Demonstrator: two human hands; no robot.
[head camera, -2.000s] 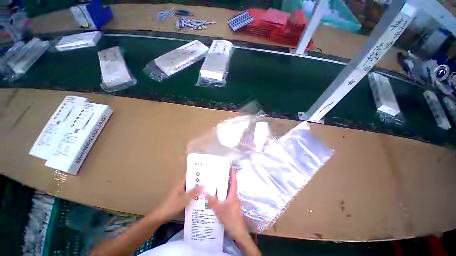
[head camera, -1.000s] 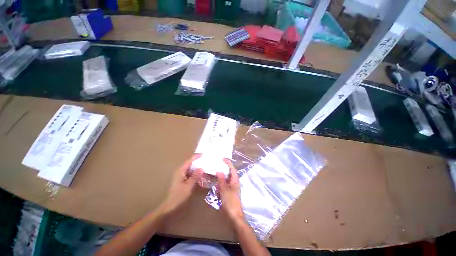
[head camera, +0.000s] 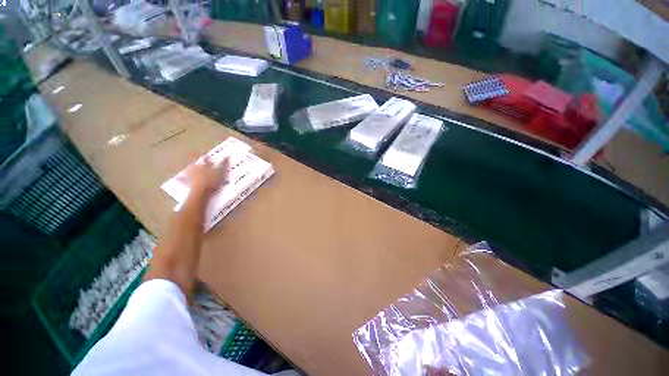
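My left hand (head camera: 207, 175) reaches to the pile of white retail boxes (head camera: 242, 183) on the cardboard bench cover (head camera: 293, 242). Its fingers lie over the boxes; whether they grip one is unclear. A clear plastic bag (head camera: 440, 294) lies crinkled at the lower right, overlapping the whitish stack of flat poly bags (head camera: 506, 338). Only a small bit of my right hand (head camera: 439, 371) shows at the bottom edge, by the bags; the rest is cut off. A bagged box (head camera: 414, 147) lies on the green conveyor belt (head camera: 499, 169), beside other bagged boxes.
A slanting white metal post (head camera: 623, 264) stands at the right by the belt. Green crates (head camera: 51, 294) with whitish parts sit below the bench's near edge. The far bench holds a blue box (head camera: 287, 44), small metallic parts (head camera: 411, 82) and a red tray (head camera: 543, 106).
The view has turned left. The box from my hands has left them, and one more bagged box lies on the belt. My left hand has moved to the box pile.
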